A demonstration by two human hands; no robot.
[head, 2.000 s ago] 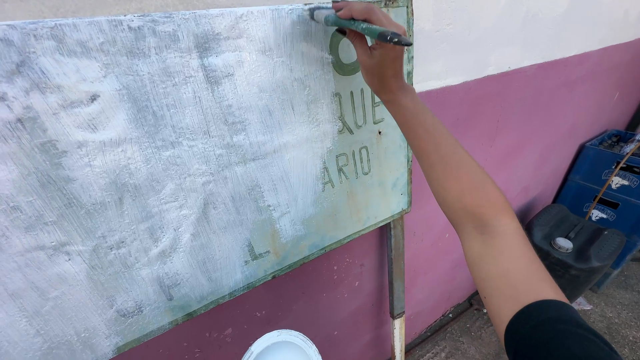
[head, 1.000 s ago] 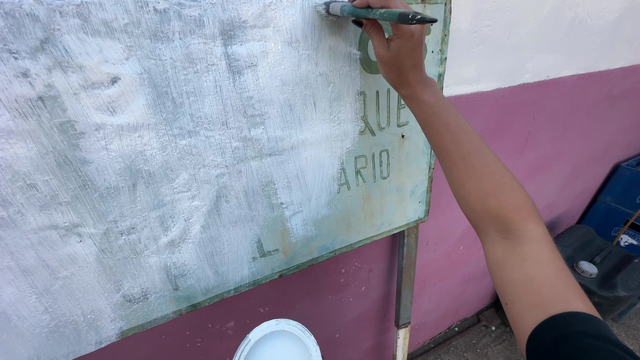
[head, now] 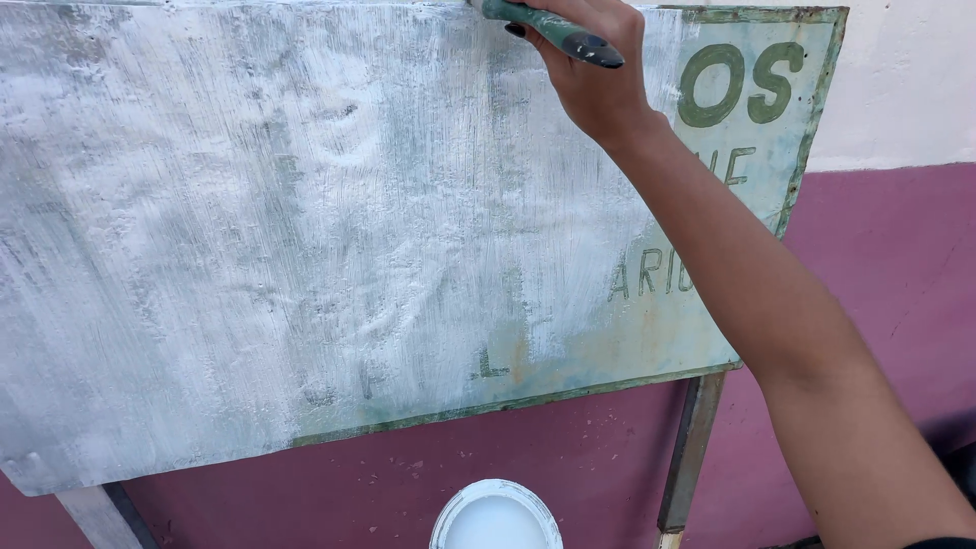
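Observation:
My right hand (head: 602, 69) is closed around the green handle of a paintbrush (head: 553, 30), near the top edge of a metal sign board (head: 343, 229). The brush's bristle end is at the top edge of the frame and mostly cut off. Streaky white paint covers most of the board. Green lettering on pale green shows at its right side, partly behind my forearm, and faint letters show near the lower edge. A round container of white paint (head: 496, 522) is at the bottom centre; what holds it is out of frame. My left hand is not visible.
The board stands on two posts, a right one (head: 692, 450) and a whitish left one (head: 103, 518). Behind it is a wall, white above and pink (head: 900, 267) below. Something dark (head: 962, 465) shows at the lower right edge.
My right hand with the brush has moved left along the board's top edge, away from the large green letters. The view has shifted left, and the blue crates have left it.

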